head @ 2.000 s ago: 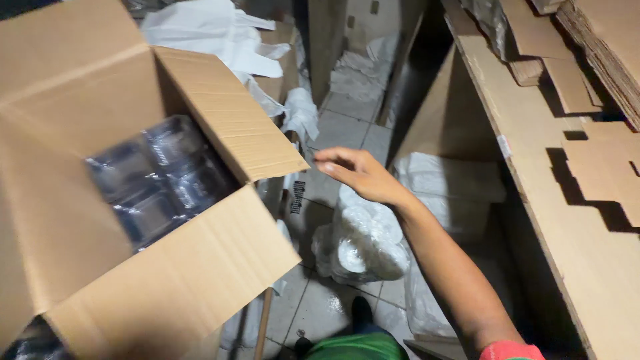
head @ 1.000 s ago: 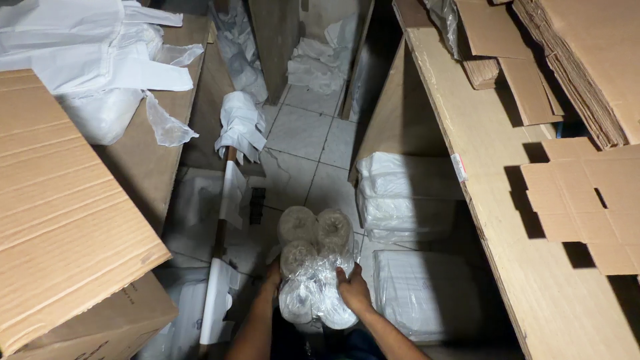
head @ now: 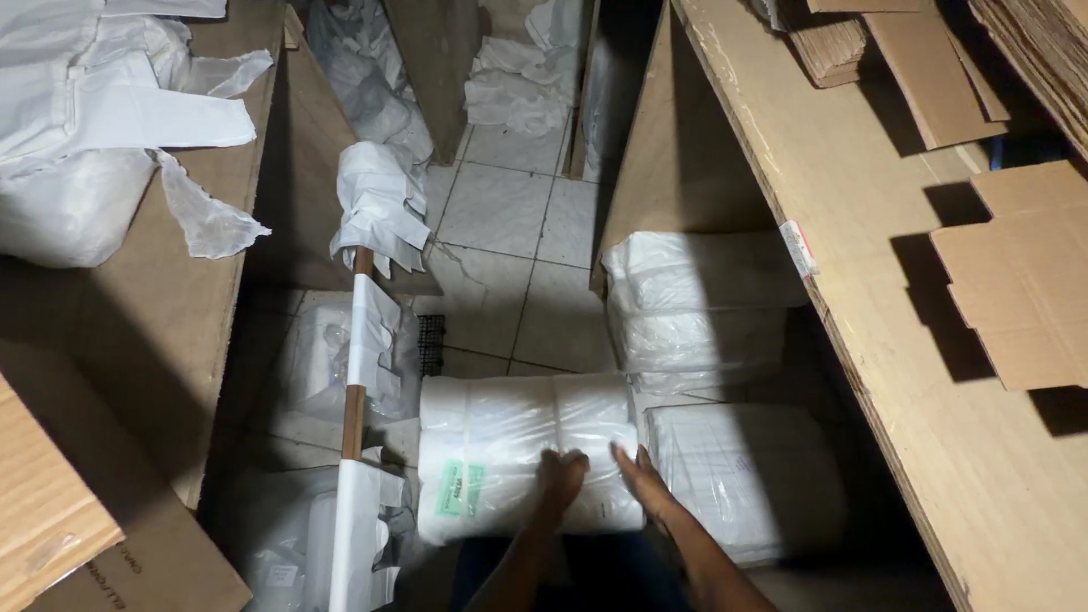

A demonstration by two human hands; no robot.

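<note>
A plastic-wrapped bundle of white rolls [head: 501, 425] lies on its side low between the shelves, with a green label bearing writing at its left. My left hand [head: 561, 480] rests against its front, fingers curled; whether it grips the wrap cannot be told. My right hand [head: 642, 476] touches the bundle's right end with its fingers apart. Right of the bundle, close by, are a white wrapped pack [head: 739, 476] and, further back, a stack of white wrapped packs [head: 697, 310].
A wooden stick with white paper [head: 353, 416] stands at the left. A wooden shelf [head: 816, 212] on the right holds flat cardboard pieces [head: 1028, 272]. Cardboard boxes [head: 110, 510] fill the lower left; white plastic bags [head: 102, 127] lie above. Floor tiles [head: 493, 204] show behind.
The bundle, seen end-on between both hands a second ago, now lies on its side. Two seconds ago my right hand was apart from it. The view has shifted away from the open box.
</note>
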